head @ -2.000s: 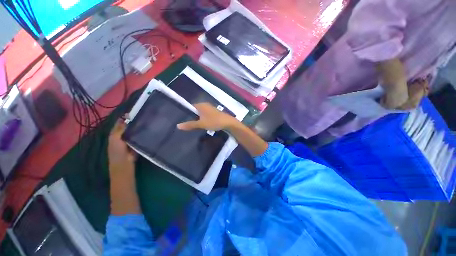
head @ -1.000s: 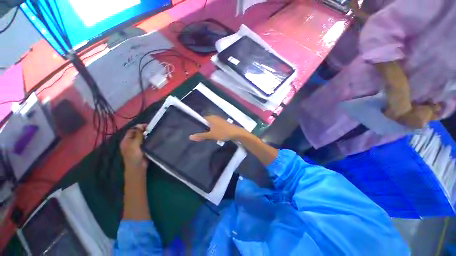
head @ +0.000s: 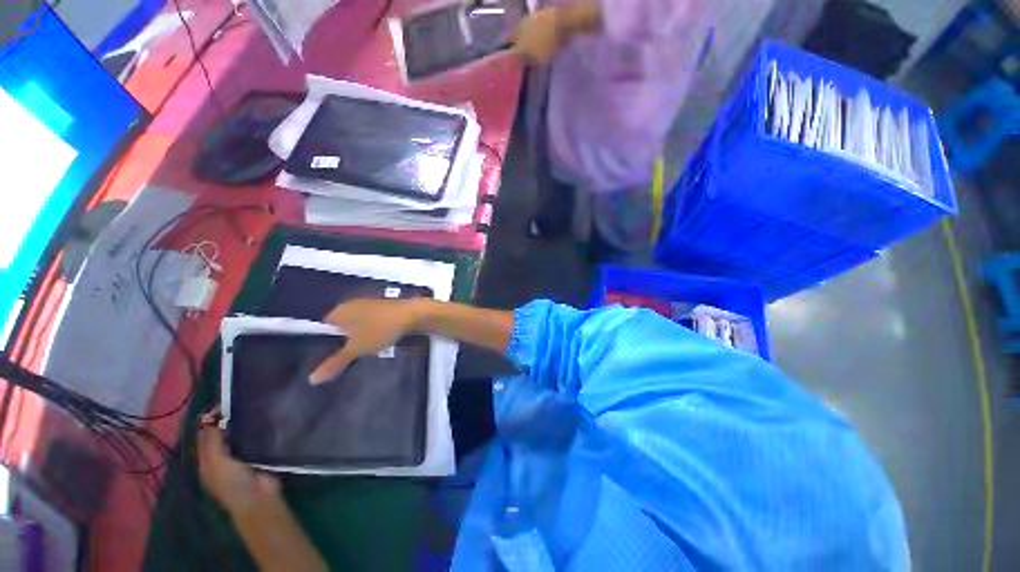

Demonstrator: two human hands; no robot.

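Observation:
A black tablet [head: 324,419] lies on a white foam sheet [head: 441,391] over the green mat [head: 185,525]. My left hand [head: 241,475] is at its near left corner, where a small cable end shows; whether the fingers grip the tablet or the cable is unclear. My right hand [head: 375,330] lies over the tablet's far edge, a finger extended onto the screen, holding nothing. A second dark tablet [head: 324,288] with a white sheet lies just behind, partly hidden by my right hand.
A stack of tablets and sheets [head: 380,145] lies beyond the mat. Black cables [head: 84,413], a white adapter [head: 196,293], papers [head: 101,324] and a monitor [head: 45,156] are left. A person [head: 626,89] handles another tablet [head: 453,43]. Blue crates [head: 727,212] stand right.
The view has turned right, bringing the crates fully in. The other person now stands at the bench's far end with a tablet. My hands stay at the same tablet.

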